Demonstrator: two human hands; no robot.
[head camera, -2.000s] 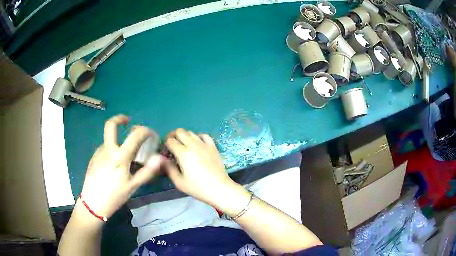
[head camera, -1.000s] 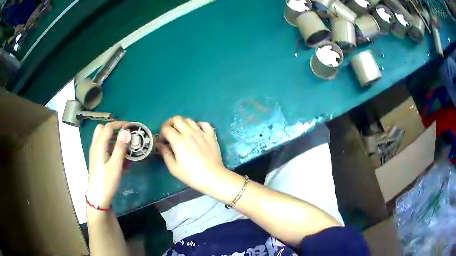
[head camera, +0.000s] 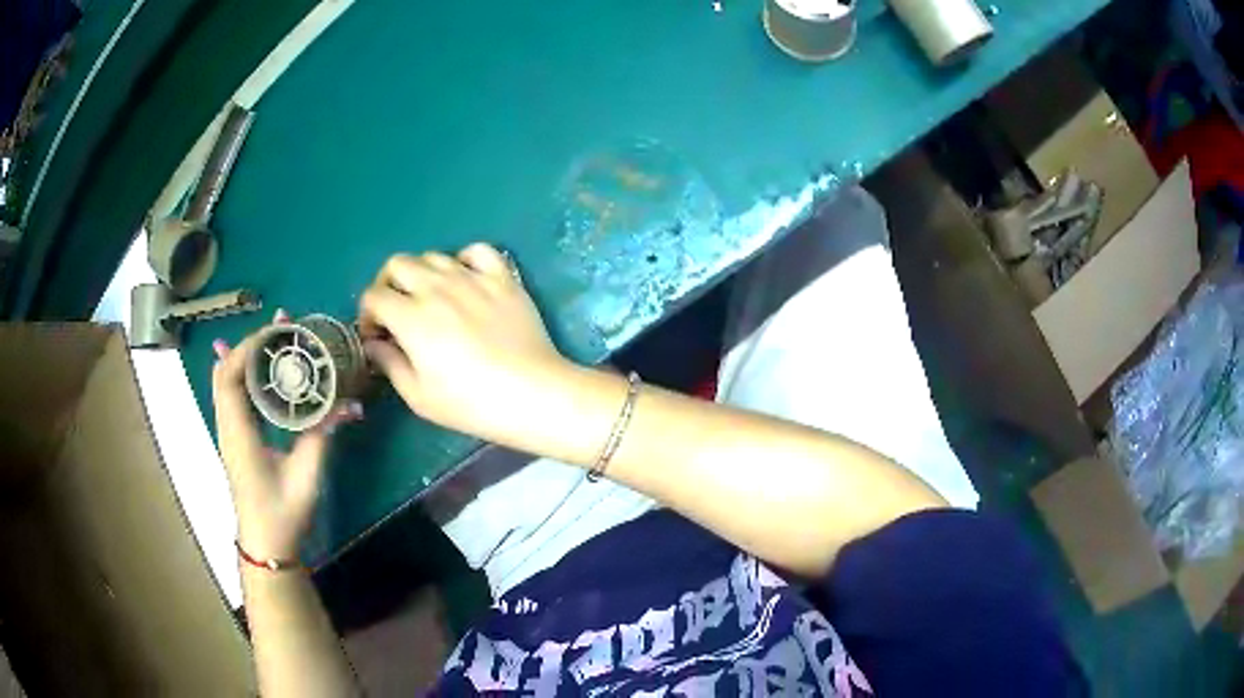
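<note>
My left hand (head camera: 280, 450) holds a beige fan housing (head camera: 292, 376) by its round cup. The cup's open mouth faces up toward me and shows a spoked ring with a round centre hub. My right hand (head camera: 443, 341) is at the cup's right side, with its fingertips at the part that runs off there. The back of my right hand hides most of that part, so I cannot tell what exactly its fingers grip.
Two housings with open handles, one upper (head camera: 184, 255) and one lower (head camera: 153, 315), lie at the left. Beige cylinders (head camera: 944, 25) are at the top right. A carton (head camera: 62, 450) stands left; a parts carton (head camera: 1112, 286) and plastic bags (head camera: 1190, 423) are right.
The view has shifted, so most of the cylinder pile is out of frame. The spoked face, blurred at first, is now turned toward me. My right hand stays beside the cup.
</note>
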